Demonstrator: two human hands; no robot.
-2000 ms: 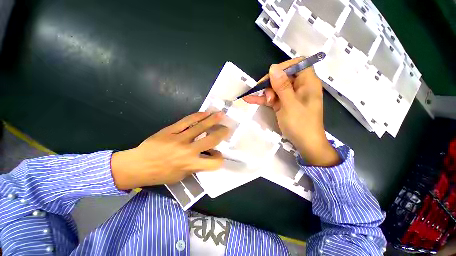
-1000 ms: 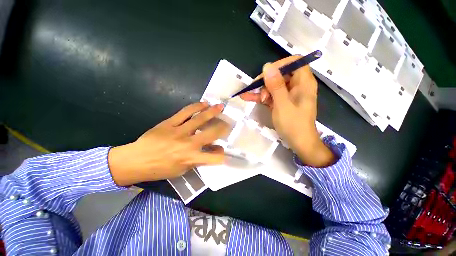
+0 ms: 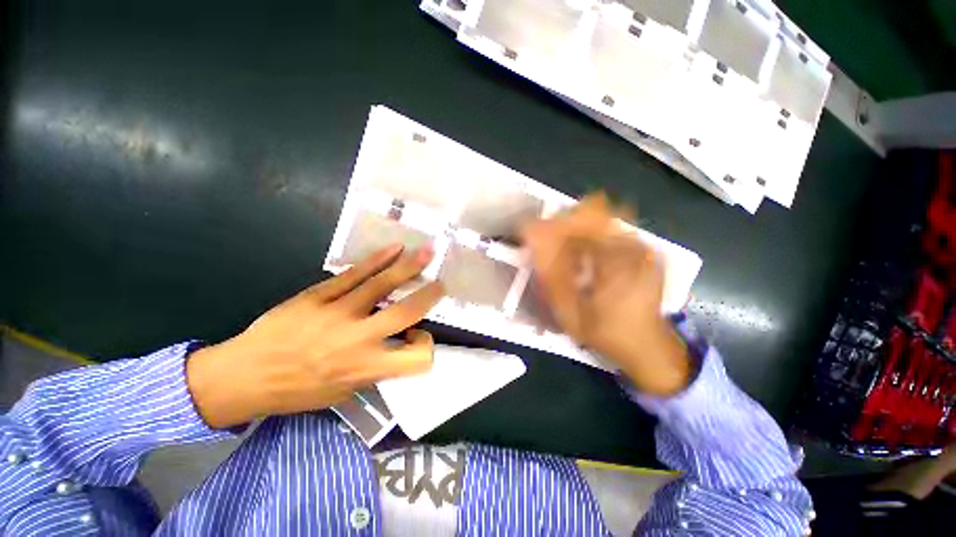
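Note:
The die-cut part sheet [image 3: 404,157] lies flat and slanted in front of me, with pale grey squares and small dark tabs. My left hand [image 3: 314,346] has its fingertips on the sheet's left part. Its thumb and palm hold the folded release liner sheet [image 3: 451,380], whose blank white side and a grey-banded end stick out below the hand. My right hand [image 3: 603,283] is over the right part of the part sheet and strongly blurred. The tweezers cannot be made out in it.
A fanned stack of part sheets [image 3: 618,73] lies at the upper right on the dark green bench [image 3: 189,199]. Black trays with red parts [image 3: 912,367] are at the right edge, with another person's hand [image 3: 928,474] below them. A pale metal rail [image 3: 912,121] is at upper right.
The liner sheet has moved down off the part sheet, uncovering more squares. My right hand has turned and blurred, and the tweezers no longer show clearly. The view has shifted, moving the stack up and left.

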